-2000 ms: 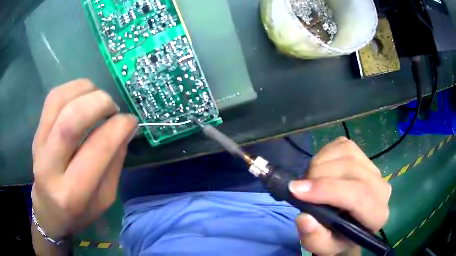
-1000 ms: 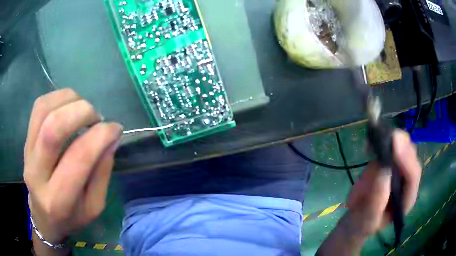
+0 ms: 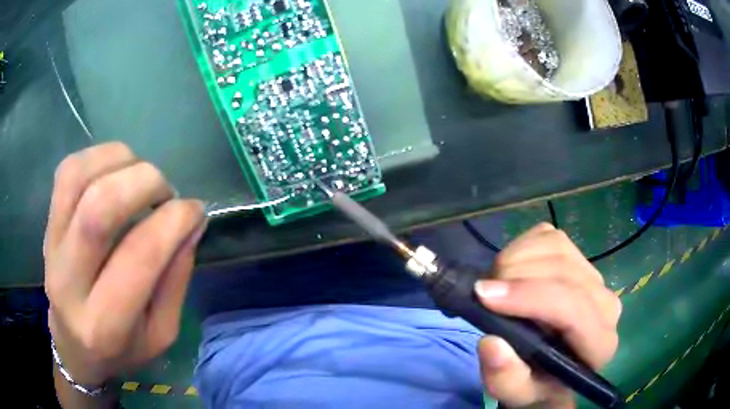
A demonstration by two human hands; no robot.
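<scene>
The green circuit board (image 3: 292,104) lies solder side up on the pale green mat (image 3: 384,80), its top end cut off by the picture's edge. My left hand (image 3: 120,256) pinches the solder wire (image 3: 240,208) between thumb and finger; its end lies over the near end of the board. My right hand (image 3: 556,307) holds the soldering iron (image 3: 472,303) by its black handle. The iron's grey tip is at the board's near end, close to the wire's end. Whether tip and wire touch, I cannot tell.
The stained plastic tub (image 3: 480,72) with silvery scraps stands at the upper right. Beside it are the yellow-brown sponge (image 3: 618,100) and the black station (image 3: 708,40) with cords hanging past the bench edge. A blue object (image 3: 680,196) is below the bench at right.
Two seconds ago the iron was at the board; one second ago it was blurred beside the tub. Now its tip is back at the board. The board and bench appear slightly shifted right.
</scene>
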